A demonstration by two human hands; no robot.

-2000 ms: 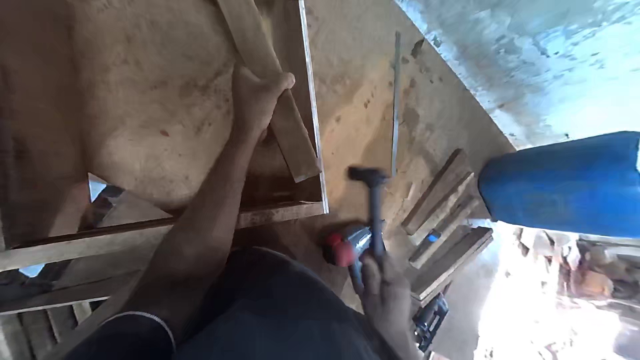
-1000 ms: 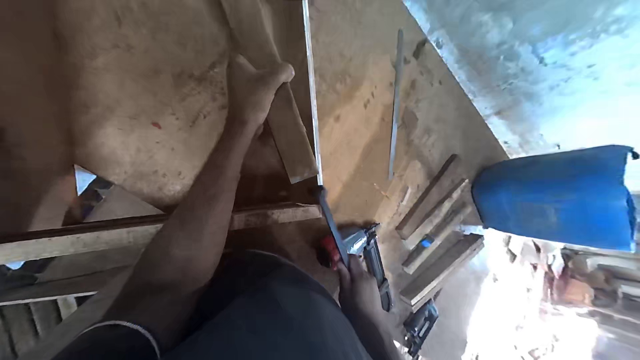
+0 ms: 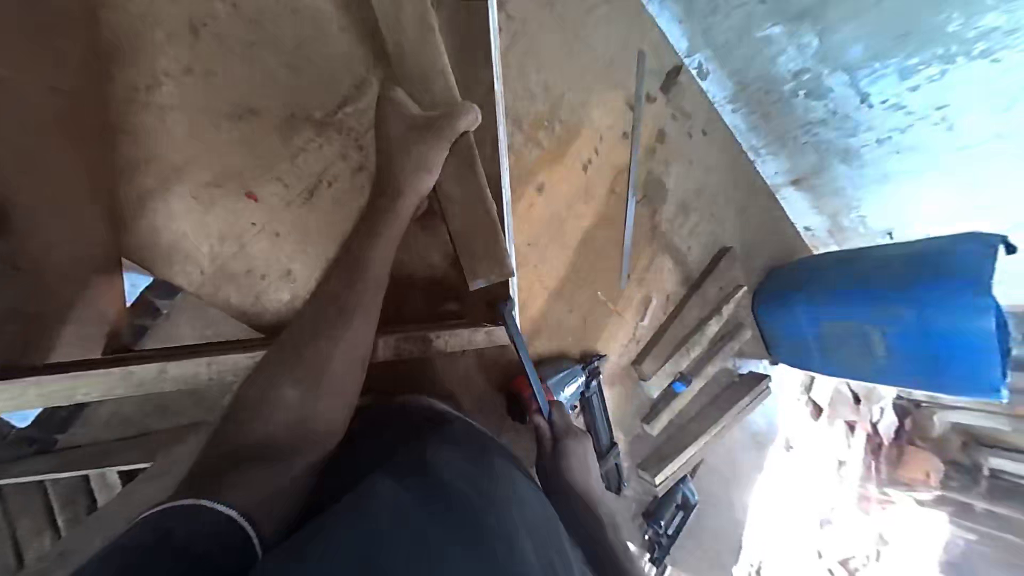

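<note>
My left hand [image 3: 420, 140] grips a wooden board [image 3: 476, 212] that lies slanted inside a wooden frame, close to the frame's right side. In my right hand [image 3: 564, 444] is the handle of a hammer [image 3: 526, 360]; its head is at the frame's corner, just below the board's lower end, and is hard to make out. The frame's near rail [image 3: 440, 342] runs leftward beneath my left forearm. Right beside my right hand, a nail gun [image 3: 600, 416] with a silver and red body lies on the worktable.
Several short wood pieces [image 3: 692, 320] lie on the right of the worktable, with a second nail gun [image 3: 670, 512] below them. A thin metal strip [image 3: 632, 176] lies farther up. A blue plastic drum [image 3: 880, 316] stands past the table's edge.
My right hand has brought the hammer from over the tabletop, right of the frame, to the frame's corner. My left hand keeps its grip on the board.
</note>
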